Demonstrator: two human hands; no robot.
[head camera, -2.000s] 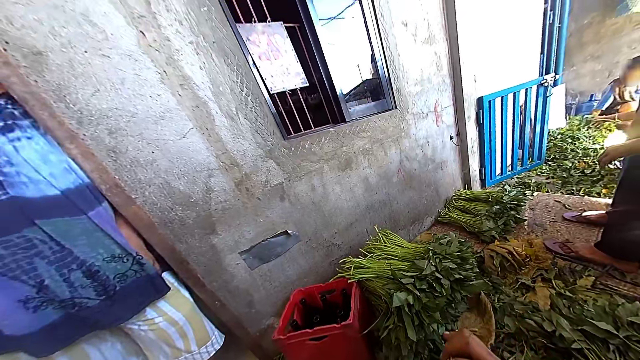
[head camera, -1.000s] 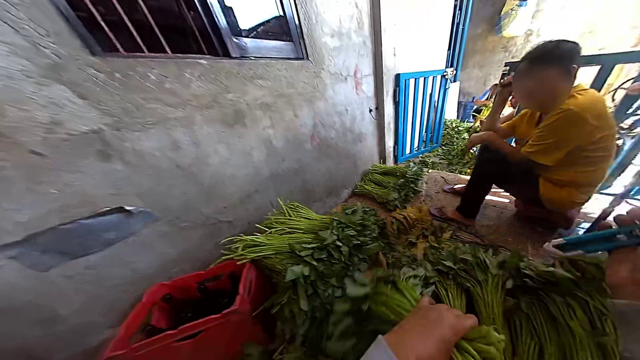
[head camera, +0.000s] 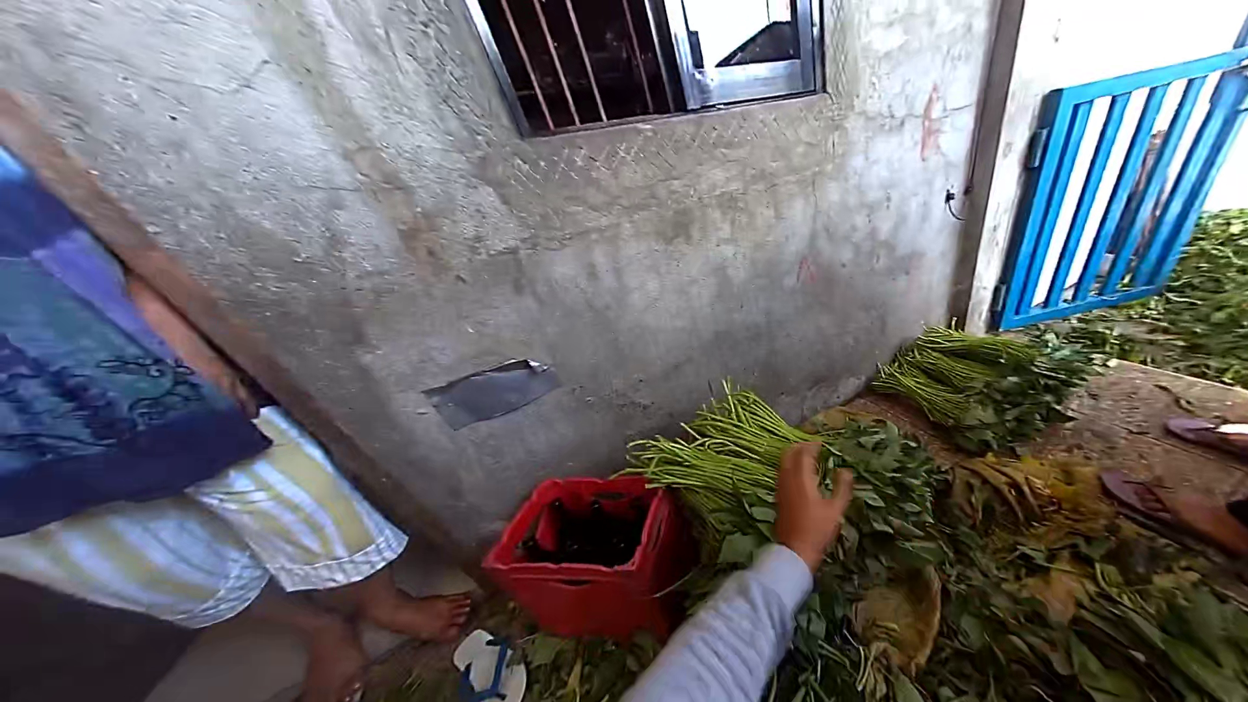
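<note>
My left hand (head camera: 811, 505), in a grey sleeve, is over the near pile of leafy greens (head camera: 731, 458). Its fingers are apart at the border between the light green stems and the dark leaves, and no bundle is gripped in it. Whether the fingertips touch the greens cannot be told. The stems point up and left toward the wall. A second pile of bundled greens (head camera: 941, 375) lies farther along the wall. My right hand is out of view.
A red plastic crate (head camera: 585, 595) with dark bottles stands left of the near pile. A barefoot person in striped shorts (head camera: 302, 497) stands at left, near a flip-flop (head camera: 490, 668). Loose leaves (head camera: 1102, 604) cover the ground at right. Beyond are another person's sandalled foot (head camera: 1170, 507) and a blue gate (head camera: 1111, 195).
My left hand, on a bundle of greens among the leaves one second ago, is now over the near pile with its fingers apart. The view has swung left, and my right hand has left it.
</note>
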